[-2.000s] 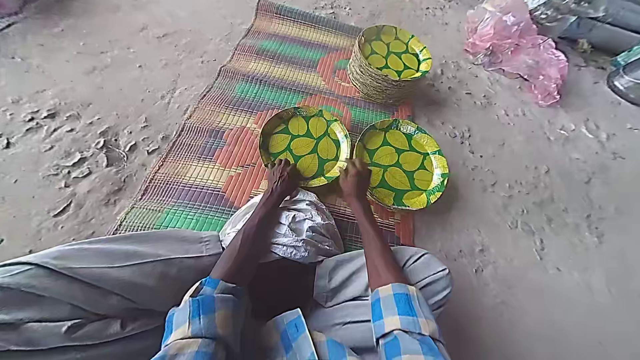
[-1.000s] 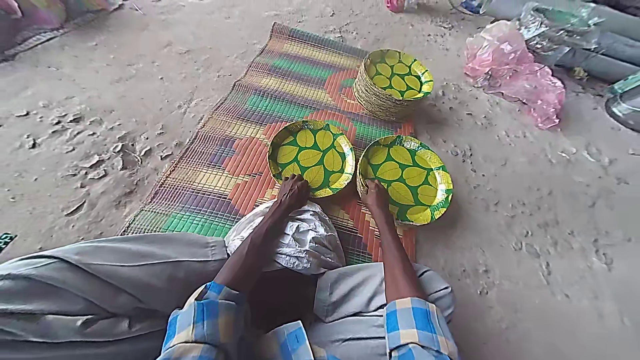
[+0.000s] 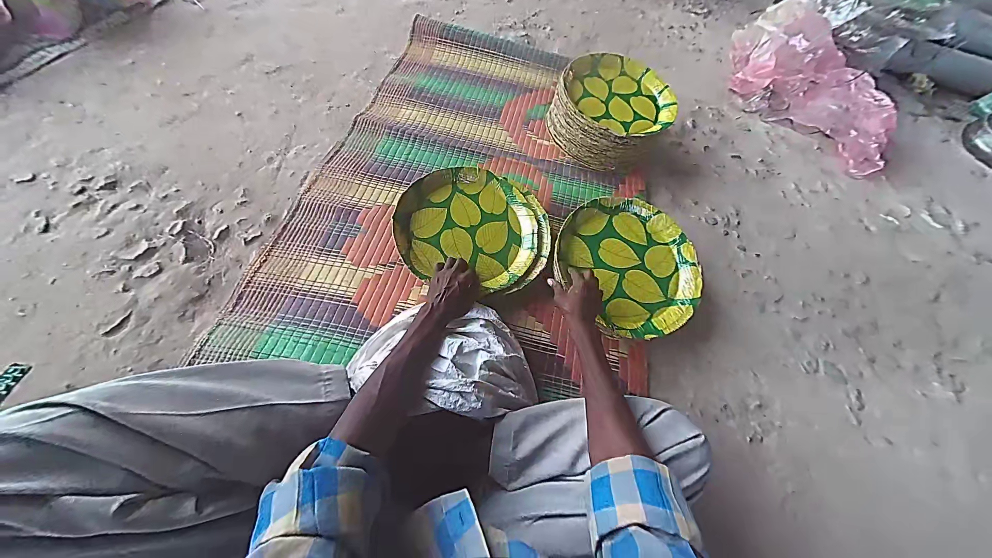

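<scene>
My left hand (image 3: 453, 288) grips the near rim of a green paper plate with yellow leaf print (image 3: 465, 225), which lies shifted to the left over other plates (image 3: 540, 240) whose right rims show. My right hand (image 3: 578, 298) is at the near left rim of the right-hand leaf-print plate (image 3: 635, 267); its fingertips rest at the edge, and I cannot tell whether they grip it. Behind both stands a taller stack of the same plates (image 3: 612, 101). A crumpled white sheet or bag (image 3: 473, 364) lies between my knees, just below my left hand.
A striped woven mat (image 3: 310, 256) lies under the plates on the bare earthen floor (image 3: 806, 310). Crumpled pink plastic (image 3: 821, 81) lies at the upper right, beside grey cylindrical items (image 3: 938, 66). My crossed legs in grey trousers (image 3: 170, 434) border the mat's near end.
The left-hand plate now sits offset to the left, showing the rims of plates beneath it; one second ago they were not visible. My left hand has stayed at its near rim.
</scene>
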